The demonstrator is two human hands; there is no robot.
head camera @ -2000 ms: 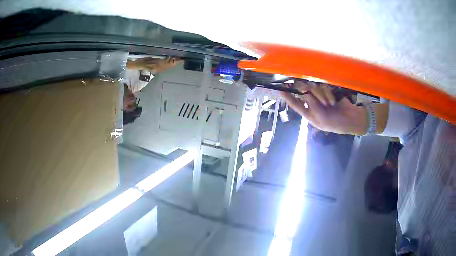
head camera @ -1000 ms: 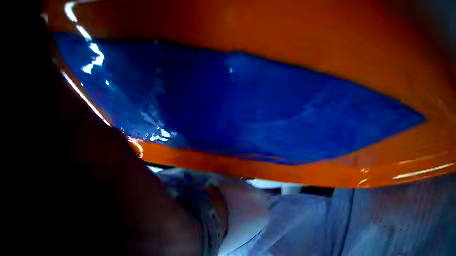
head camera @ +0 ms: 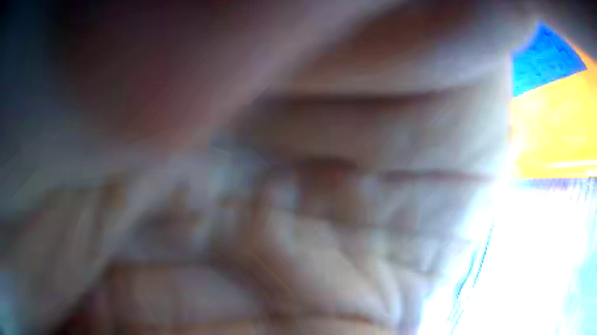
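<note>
A blurred hand [head camera: 327, 216], very close to the lens, fills most of the view. Its creased skin and parts of its fingers show, but I cannot tell whether it is my left or my right hand. I cannot make out anything held in it. No phone or housing shows. At the upper right, a smooth orange-yellow surface [head camera: 556, 131] with a bright blue patch [head camera: 546, 59] shows beside the hand.
Below the orange surface, at the right edge, is a very bright, overexposed area with fine lines like striped cloth [head camera: 579, 209]. The hand hides the rest of the surroundings.
The hand now covers most of the lens. The orange and blue thing that filled the view a second ago shows only at the upper right. The wristband seen before is out of sight.
</note>
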